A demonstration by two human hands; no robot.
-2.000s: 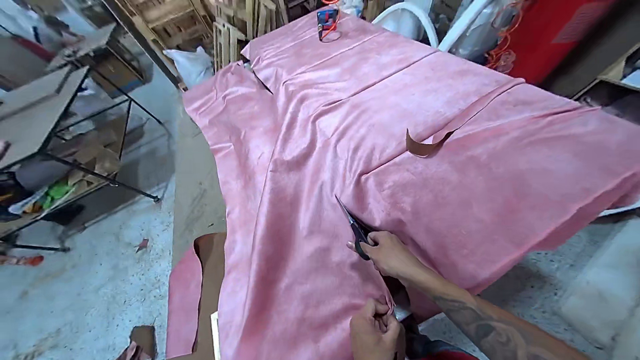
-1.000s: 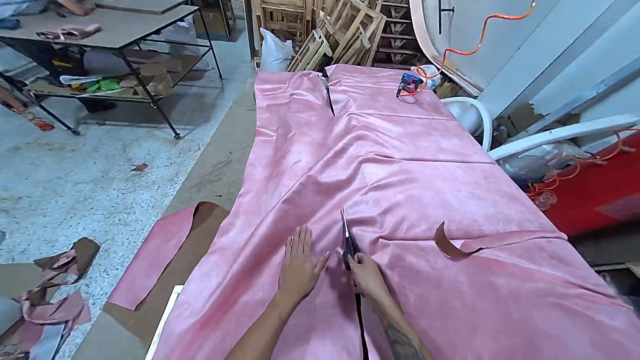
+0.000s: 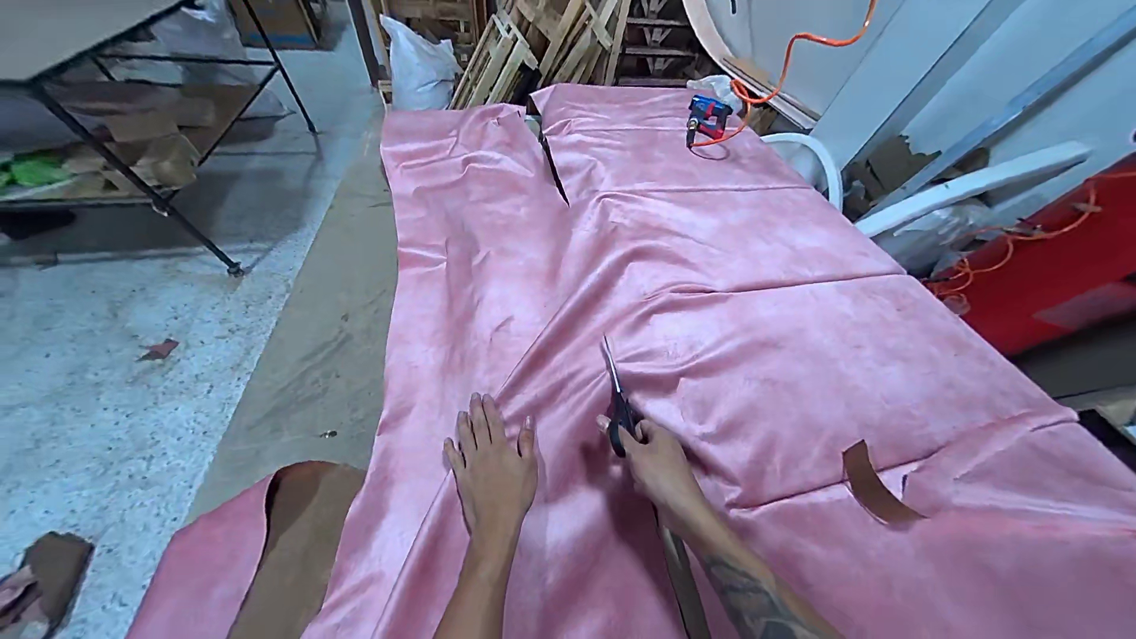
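Pink fabric (image 3: 781, 355) with a brown backing lies wrinkled over a work table. My right hand (image 3: 652, 457) is closed round the black handles of a pair of scissors (image 3: 614, 382), whose blades point away from me over the cloth. Below that hand a long slit runs toward me, partly hidden by the forearm. My left hand (image 3: 493, 461) lies flat on the fabric to the left of the scissors, fingers spread. A curved brown offcut (image 3: 874, 488) rests on the cloth at the right. Another slit (image 3: 554, 164) shows near the far edge.
A blue and red air tool (image 3: 707, 115) with an orange hose stands on the cloth's far end. Brown board (image 3: 311, 355) shows along the left side, with a folded pink piece (image 3: 213, 550). Wooden frames (image 3: 532, 53) and a white sack (image 3: 417, 67) are behind; a metal-legged table (image 3: 80, 31) is at left.
Two seconds ago my left hand was gathered at the near cloth edge; since the middle frame it lies flat on the fabric. The scissors remain in my right hand. The view has turned markedly.
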